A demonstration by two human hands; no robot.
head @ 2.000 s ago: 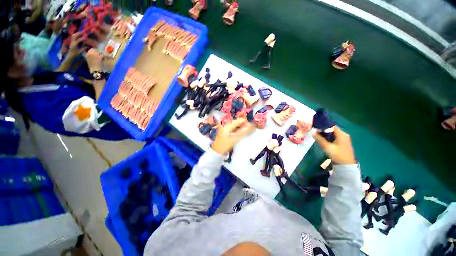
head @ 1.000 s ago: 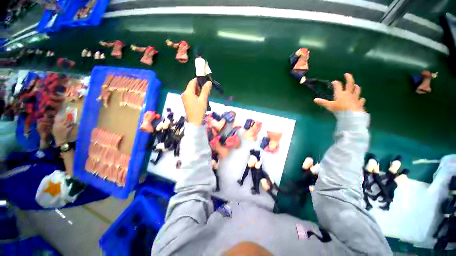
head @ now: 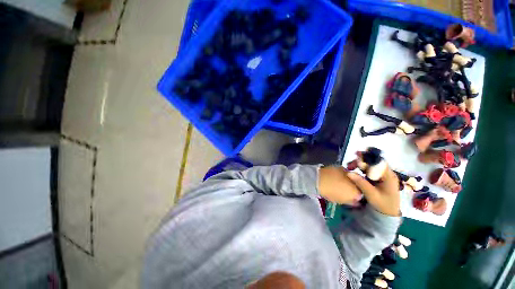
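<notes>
My right hand (head: pixel 385 195) is closed around a small lower body with a cream block (head: pixel 375 170) and a dark piece (head: pixel 371 155) at its top. My left hand (head: pixel 337 185) meets my right hand at this piece; its fingers are largely hidden, so its grip cannot be told. Black-legged lower bodies (head: pixel 406 127) and tan-orange torsos with red and navy areas (head: pixel 445 179) lie on the white sheet (head: pixel 375 82) beyond my hands. Some are piled together at its far end.
A blue crate (head: pixel 197 118) with dark pieces stands left of the bench, over a second crate (head: pixel 324 101). A blue tray (head: pixel 418 10) is at the top right. More lower bodies (head: pixel 387 274) lie at the bottom. A figure (head: pixel 484 240) lies on the green surface at the right.
The view has swung left over the crates and floor. My hands have come from apart over the belt to together near my body. My right hand, open before, now holds a piece.
</notes>
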